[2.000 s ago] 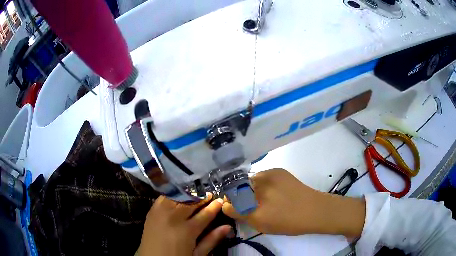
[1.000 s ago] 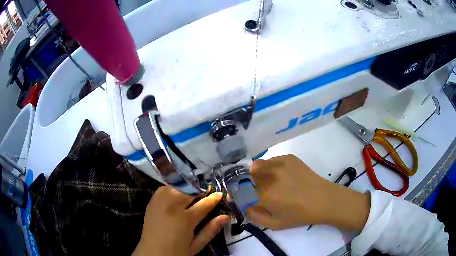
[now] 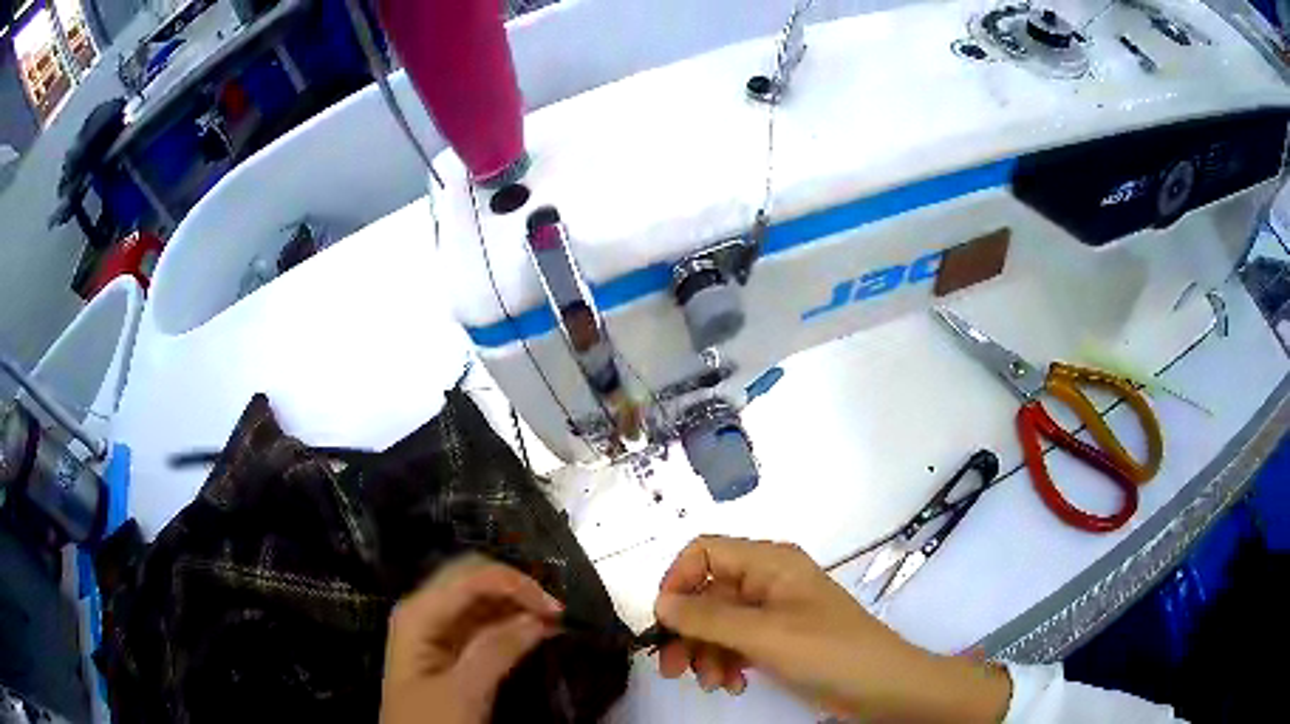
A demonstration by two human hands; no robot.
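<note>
The dark plaid garment [image 3: 304, 566] lies on the white table left of the needle area, its right edge running down to my hands. My left hand [image 3: 474, 637] is slightly blurred and pinches dark cloth at the garment's lower right. My right hand [image 3: 750, 615] pinches the end of a small dark piece, perhaps a strip, at the garment's edge; its fingers hide most of it. Both hands are in front of the presser foot [image 3: 637, 456], which has no cloth under it. The sewing machine [image 3: 849, 212] stands behind them.
Thread snips [image 3: 941, 516] lie right of the needle area. Scissors with red and orange-yellow handles [image 3: 1082, 439] lie beyond them. A pink thread cone [image 3: 460, 85] is at the upper left. A measuring tape [image 3: 1132, 566] edges the table. A dark control panel [image 3: 1153, 177] is on the machine arm.
Both hands have moved from the needle toward me, with the garment edge drawn clear of the foot. The view has shifted, showing the snips fully. The dark band hanging below the needle no longer shows there.
</note>
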